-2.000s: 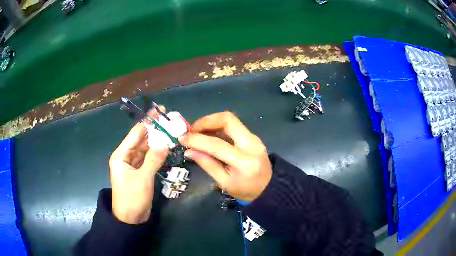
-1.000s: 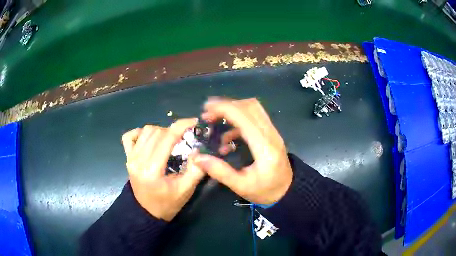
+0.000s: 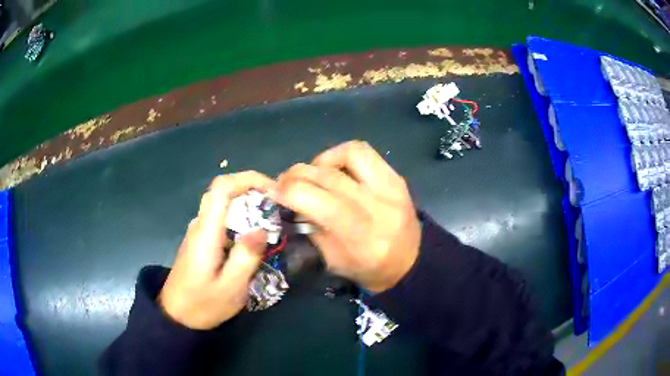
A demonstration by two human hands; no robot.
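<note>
My left hand [image 3: 213, 253] holds a white insert [image 3: 253, 214] between thumb and fingers. Red and green lead wires [image 3: 275, 250] run from it down to a circuit board [image 3: 268, 287] hanging below my left thumb. My right hand [image 3: 356, 213] is closed at the insert's right side. A dark, blurred part [image 3: 300, 239] shows below its fingers; I cannot tell its exact shape or which hand bears it. My right fingertips are partly hidden behind the hand.
A wired subassembly [image 3: 449, 117] lies on the dark green bench [image 3: 132, 220] at the upper right. Another white block [image 3: 375, 323] lies near my right wrist. Blue sheets [image 3: 599, 139] with rows of housings [image 3: 643, 121] stand at the right. The belt's worn brown edge [image 3: 242, 92] runs behind.
The insert first faced up between both hands with black parts at its top. Now it is turned in my left hand, its board hanging below, and my right hand has closed in beside it.
</note>
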